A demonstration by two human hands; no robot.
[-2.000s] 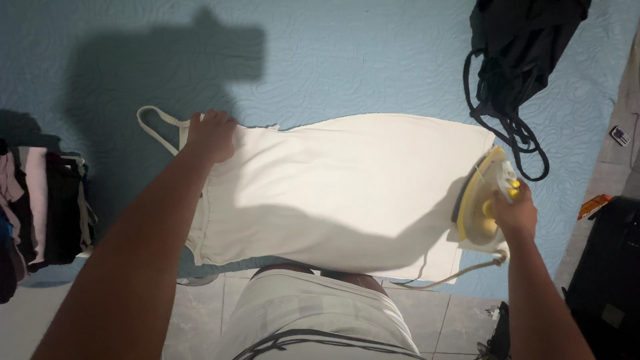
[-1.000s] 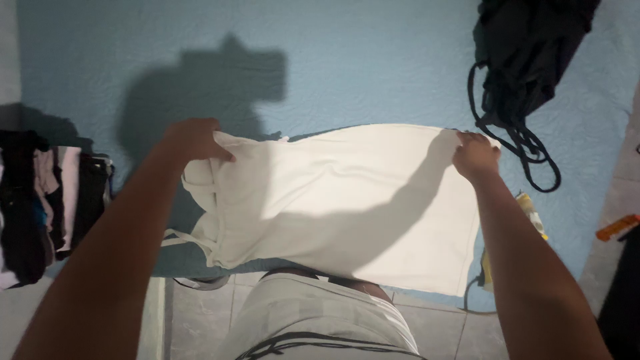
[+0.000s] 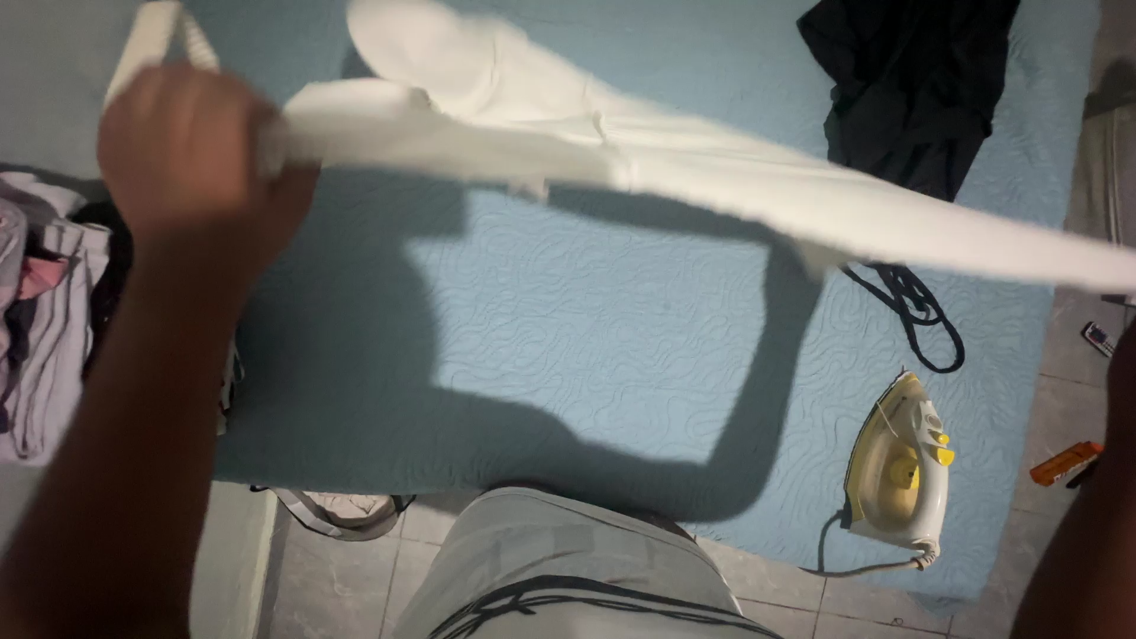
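A white strappy garment (image 3: pixel 621 151) is stretched in the air above the blue textured cover (image 3: pixel 603 328), slanting down to the right and slightly blurred. My left hand (image 3: pixel 200 151) is closed on its strap end at the upper left. The garment's other end runs out of the frame at the right edge. Only part of my right forearm and perhaps the edge of the hand (image 3: pixel 1125 382) show there, so its grip is hidden. A yellow and white steam iron (image 3: pixel 896 470) rests on the cover at the lower right, its cord trailing left.
A black garment with cord straps (image 3: pixel 914 98) lies at the upper right. Folded clothes (image 3: pixel 53 328) are stacked at the left. On the tiled floor at the right are an orange packet (image 3: pixel 1065 463) and a small remote-like object (image 3: pixel 1099 339). A bag or shoe-like item (image 3: pixel 346 513) is below the cover's front edge.
The white garment lay flat on the cover and is now lifted off it. My right hand held the iron two seconds ago, then gripped the garment's right end; now it is largely outside the frame.
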